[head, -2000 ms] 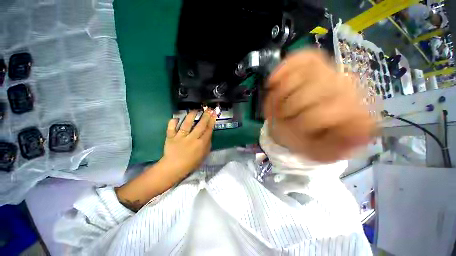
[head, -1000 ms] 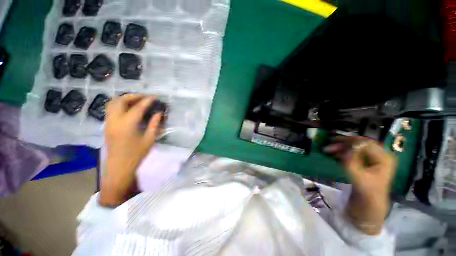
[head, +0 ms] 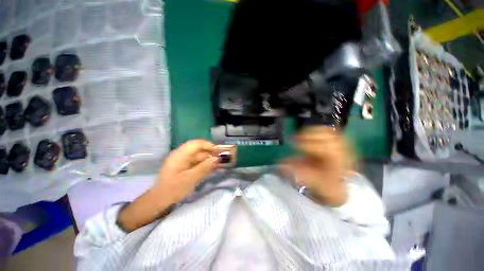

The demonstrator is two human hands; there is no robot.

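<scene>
My left hand [head: 183, 172] holds a coppery metal frame with a dark centre [head: 225, 156] between thumb and fingers, just below the fixture nest. The silver fixture nest [head: 249, 132] with its label strip lies at the foot of the black toggle press [head: 286, 47]; I see no case or frame on it. My right hand [head: 322, 159] is blurred, to the right of the nest and near the lower end of the black small-parts tray [head: 339, 103]. Whether its fingers hold anything cannot be told.
The left blister tray [head: 127, 90] holds several black cases [head: 67, 100]. Right of the press lie loose coppery frames [head: 367, 110] and a white label [head: 361, 91]. The right blister tray [head: 435, 98] is crowded with coppery frames. The red press handle [head: 367, 5] shows at the top.
My left hand has left the black case at the left tray and now holds a coppery frame before the press. My right hand stays right of the nest. The view has shifted.
</scene>
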